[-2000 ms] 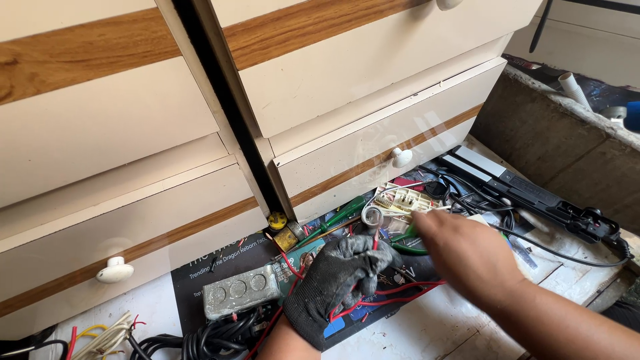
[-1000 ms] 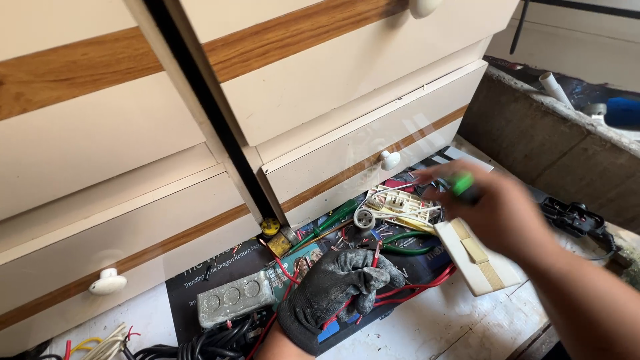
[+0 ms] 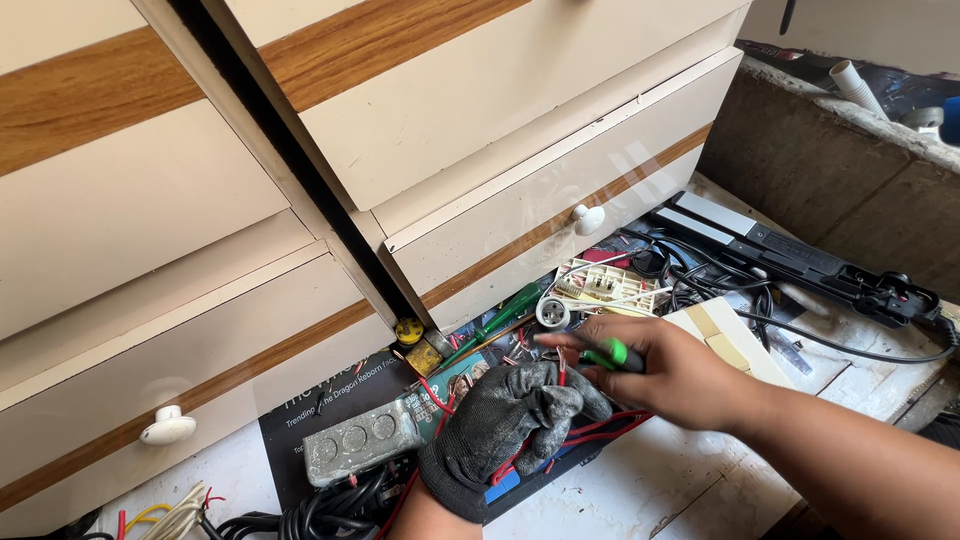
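My left hand (image 3: 517, 420), in a dark, dusty work glove, grips a red insulated wire (image 3: 562, 369) whose stripped end points up. My bare right hand (image 3: 645, 367) holds a tool with a green and black handle (image 3: 615, 354) against the top of that wire; the tool's kind is not clear. A round white fitting (image 3: 553, 313) lies just beyond my hands, beside a green-handled screwdriver (image 3: 517, 301) and a cream plastic electrical frame (image 3: 607, 286). Left of the glove sits a grey metal junction box (image 3: 364, 442). More red wire (image 3: 607, 427) runs behind my fingers.
A drawer cabinet (image 3: 480, 187) with white knobs stands close behind. At right lie a black hair straightener (image 3: 802, 255), its cord and a cream switch plate (image 3: 731, 337), near a concrete ledge (image 3: 832, 172). Coiled black cable (image 3: 315, 517) and white wires (image 3: 176, 517) lie at lower left.
My right hand has come in to the left, to the wire at my gloved left hand, with the green and black tool. Two seconds ago no such tool showed in it. My left hand keeps its hold.
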